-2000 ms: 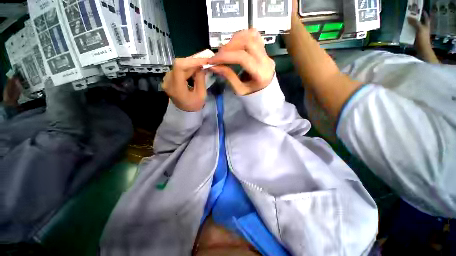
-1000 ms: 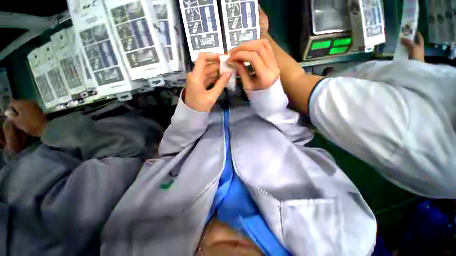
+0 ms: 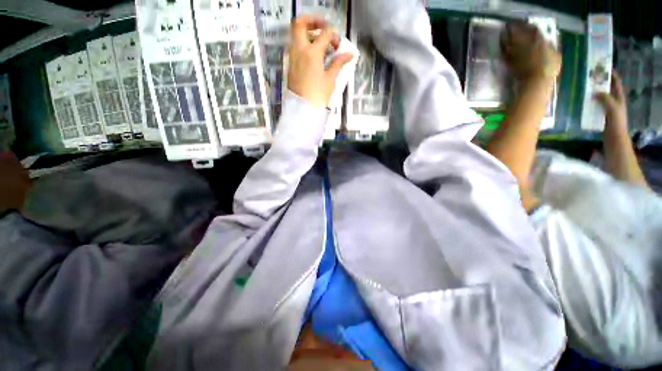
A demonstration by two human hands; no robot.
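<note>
Long white and grey printed retail boxes [image 3: 176, 87] lie side by side on the bench in front of me, hang tabs towards me. My left hand [image 3: 312, 61] is raised over the boxes at the top centre and pinches a small curled white strip [image 3: 346, 52] between thumb and fingers. My right arm reaches forward over the boxes. Its sleeve shows, but my right hand is cut off by the top edge of the picture.
More boxes [image 3: 91, 90] stand to the left. At right is a weighing scale [image 3: 486, 65] with a green display, and a neighbour's arm reaches over it. Another hand further right holds a slim white box [image 3: 597, 69]. A grey-sleeved person is close on my left.
My hands have parted. My right arm has stretched forward out of the picture. My left hand has risen and keeps the white strip. The neighbour's arm has moved right to the scale.
</note>
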